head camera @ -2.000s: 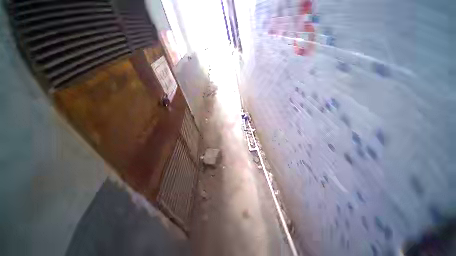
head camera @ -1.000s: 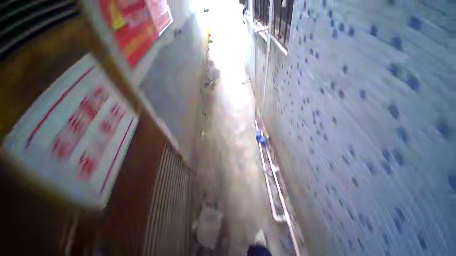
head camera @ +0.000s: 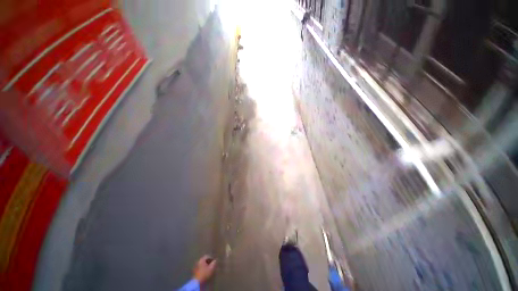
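My left hand (head camera: 204,269) is at the bottom edge, small and blurred, beyond a light-blue cuff. Its fingers look curled, and a small dark spot shows at them; I cannot tell whether it is a held thing. A light-blue patch, likely my right sleeve (head camera: 336,279), is at the bottom edge right of centre; no right hand can be made out there. My dark trouser leg (head camera: 293,267) and foot reach forward over the concrete floor (head camera: 267,193) of the narrow passage.
A grey-and-white wall (head camera: 153,187) with a red poster (head camera: 85,74) bounds the left. On the right is a speckled wall (head camera: 352,148) with pale pipes (head camera: 377,113) and dark window bars above. Debris lies along the left floor edge. The far end is glaringly bright.
The view has moved forward along the passage, past the brown door and the block on the floor. The red poster is nearer, and my left hand and leg now show at the bottom.
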